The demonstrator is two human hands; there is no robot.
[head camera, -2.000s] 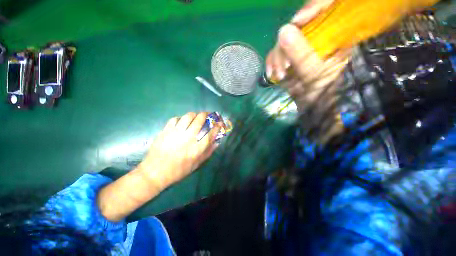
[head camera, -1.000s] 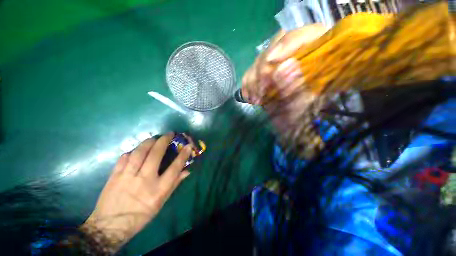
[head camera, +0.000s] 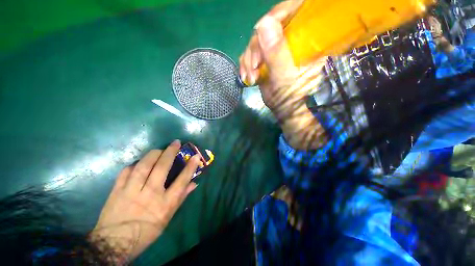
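Note:
My left hand (head camera: pixel 148 195) lies over a small phone assembly (head camera: pixel 188 156) on the green mat and holds it between the fingers. Its dark and purple end with a yellow-orange tab shows past the fingertips; the rest is hidden. My right hand (head camera: pixel 281 72) grips a thick yellow-orange electric screwdriver (head camera: pixel 344 26). Its dark tip points left at the right rim of the round grey screw plate (head camera: pixel 207 83); whether it touches is unclear. A thin white strip (head camera: pixel 170 109) lies just below and left of the plate.
A glossy black parts tray (head camera: pixel 396 78) with pale-edged frames is at the right, partly behind my right arm. The brighter green belt (head camera: pixel 47 15) runs along the top left. Dark blurred strands cross the lower view. Another blue sleeve (head camera: pixel 445 65) shows at the far right.
The view has shifted, so the phone units at the left are out of sight. Since one second ago, the screwdriver and my right hand have moved slightly up and left. My left hand still holds the phone assembly.

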